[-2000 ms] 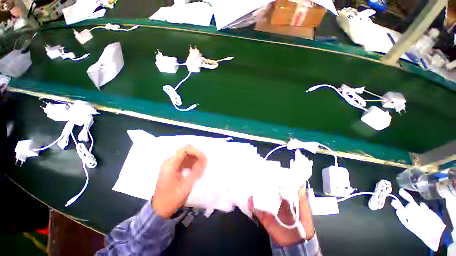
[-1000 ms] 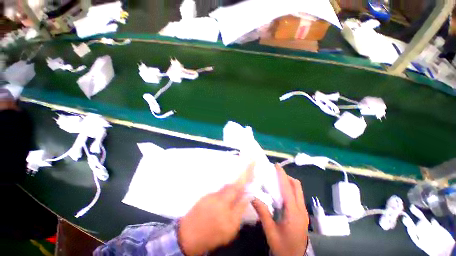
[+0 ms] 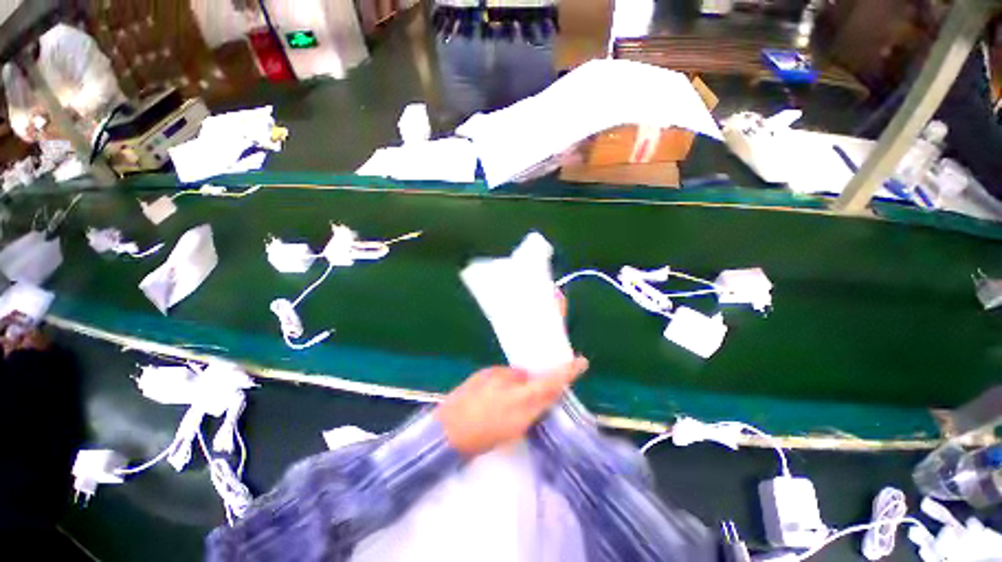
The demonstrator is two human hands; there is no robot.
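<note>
A white wrapped packet (image 3: 522, 313) is held up over the near part of the green conveyor belt, its loose top pointing away from me. My left hand (image 3: 497, 408) is at its lower end, fingers bent against it. My right hand (image 3: 561, 302) is mostly hidden behind the packet; only a bit of finger shows at its right edge. Whatever is inside the packet is hidden. A white sheet corner (image 3: 347, 437) shows on the bench beside my left sleeve; my arms hide the rest of that area.
Adapters with cords (image 3: 694, 329) lie on the belt, with a folded white packet (image 3: 181, 269) at left. The bench holds an adapter heap (image 3: 196, 386) at left, and an adapter (image 3: 791, 510), white glove (image 3: 958, 538) and clear bottle (image 3: 958, 474) at right. A person (image 3: 497, 66) stands beyond.
My hands have moved from the bench out over the belt with the wrapped packet. The view has tilted up, showing more beyond the belt.
</note>
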